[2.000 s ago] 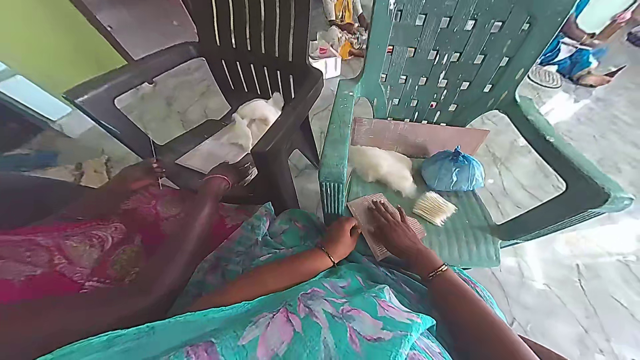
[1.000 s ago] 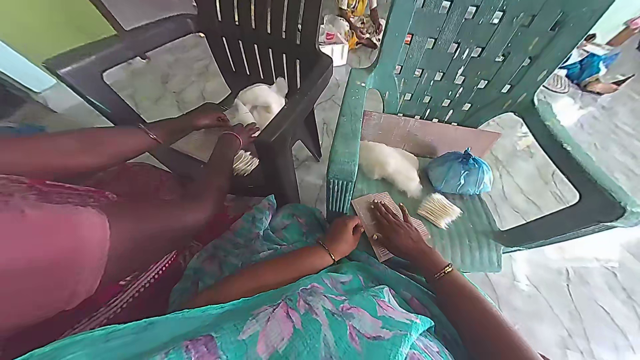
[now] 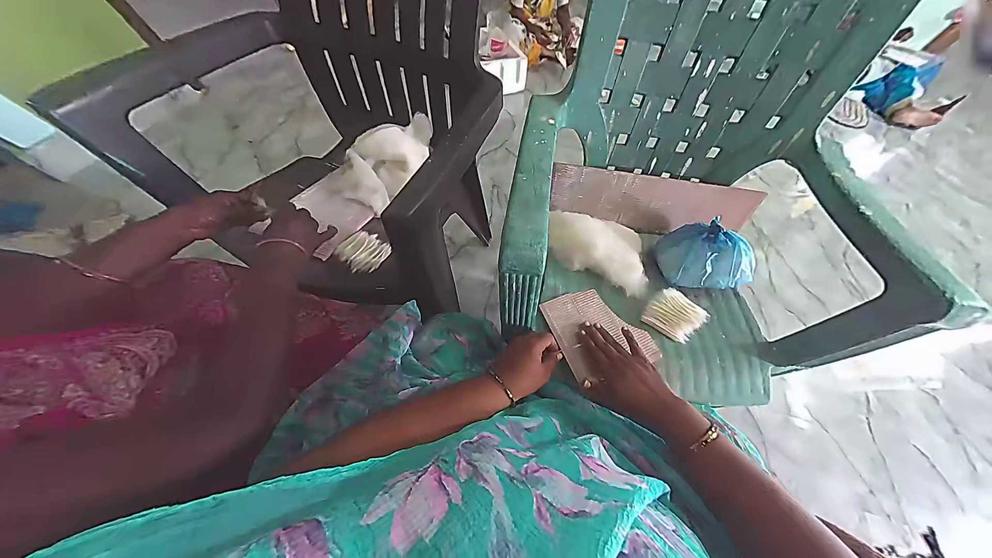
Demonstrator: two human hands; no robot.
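Observation:
My right hand (image 3: 620,364) lies palm down, fingers spread, on a piece of corrugated cardboard (image 3: 570,314) at the front of the green plastic chair's seat (image 3: 721,376). At the cardboard's left edge, my left hand (image 3: 528,363) has its fingers curled; whether it pinches something there cannot be made out. Behind the cardboard lies a tuft of white cotton wool (image 3: 597,248). A small bundle of rolled cotton wicks (image 3: 674,314) rests to its right, in front of a knotted blue plastic bag (image 3: 705,256). A longer cardboard strip (image 3: 651,198) leans at the seat's rear.
On the left, a co-worker's hands (image 3: 298,232) work over a dark plastic chair (image 3: 418,225) holding cotton wool (image 3: 391,155), a pale board (image 3: 333,209) and another wick bundle (image 3: 363,252). The green chair's armrests (image 3: 531,178) flank the seat. Other people sit farther back on the floor.
The co-worker's hands have moved left, away from the cotton wool and wick bundle on the dark chair. My hands remain at the cardboard, with little visible change.

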